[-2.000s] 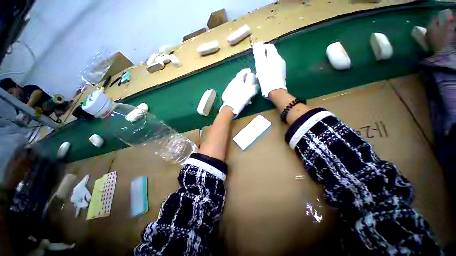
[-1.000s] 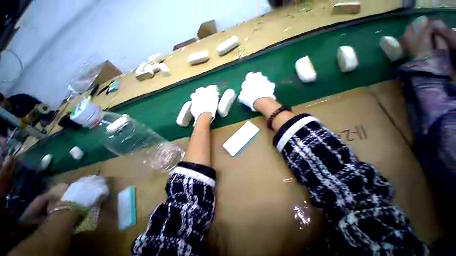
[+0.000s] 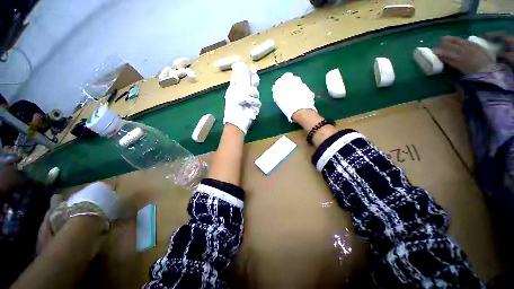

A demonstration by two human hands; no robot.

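Observation:
My left hand [image 3: 242,101], in a white knit glove, is over the green belt [image 3: 186,107], fingers pointing to the far side. It appears closed on a white oblong workpiece [image 3: 255,79], partly hidden and hard to tell from the glove. My right hand [image 3: 294,96], gloved too, is over the belt to its right, fingers curled; its palm side is hidden. One workpiece [image 3: 203,127] lies on the belt left of my left hand. Others, one of them [image 3: 336,83] nearest, lie right of my right hand. A white block with a teal edge [image 3: 275,155] lies before me.
A clear bottle [image 3: 155,149] stands at left. A teal-edged block [image 3: 146,227] lies beside another person's arm [image 3: 67,242] at lower left. Another person's hands [image 3: 468,53] are at the belt, far right. Workpieces [image 3: 262,49] lie on the far bench. Cardboard [image 3: 372,209] covers the near bench.
The workpiece between my hands has left the belt. My left hand has moved slightly farther over the belt and turned. Workpieces on the right have shifted left. The neighbour's arm has come in at lower left.

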